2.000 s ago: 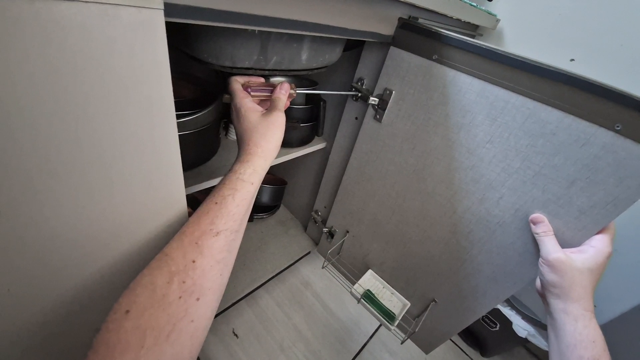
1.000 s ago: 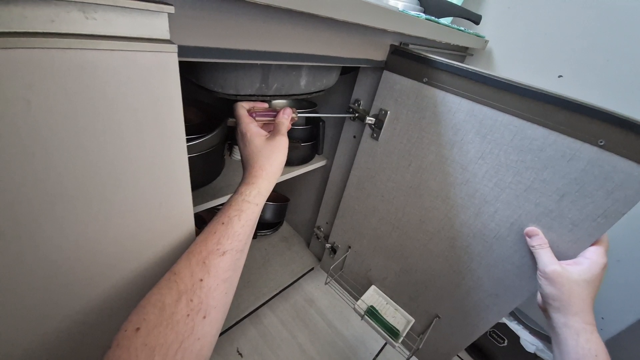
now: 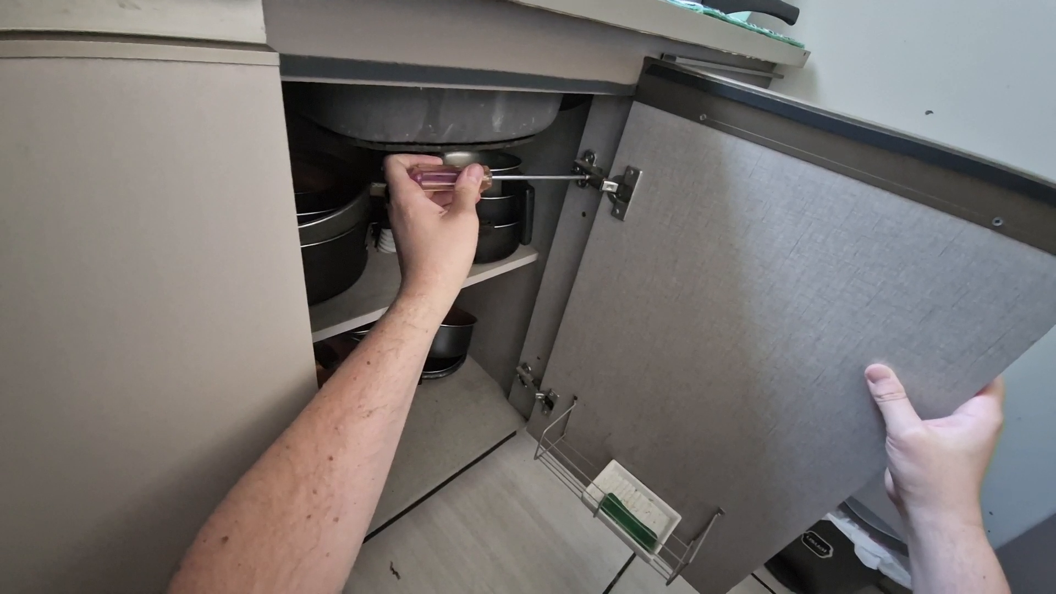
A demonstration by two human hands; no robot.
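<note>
My left hand (image 3: pixel 437 206) is shut around the clear, purple-tinted handle of a screwdriver (image 3: pixel 450 177). The screwdriver's thin metal shaft runs level to the right, and its tip meets the upper metal hinge (image 3: pixel 590 169) where it joins the cabinet's side. Across from it, the hinge's plate sits on the inner face of the open grey cabinet door (image 3: pixel 742 289). My right hand (image 3: pixel 940 445) grips the door's free edge, the thumb on the inner face and the fingers mostly hidden behind. A lower hinge (image 3: pixel 536 388) also joins door and cabinet.
Dark pots (image 3: pixel 334 247) stand on the cabinet shelf (image 3: pixel 503 266) beneath a sink basin (image 3: pixel 437 115); more cookware (image 3: pixel 452 337) is below. A wire rack (image 3: pixel 693 549) on the door holds a white tray (image 3: pixel 639 495) with a green item. A dark bin (image 3: pixel 813 557) stands behind the door.
Both hands keep their holds, with the screwdriver tip still at the upper hinge. The view has shifted somewhat since the earliest frame.
</note>
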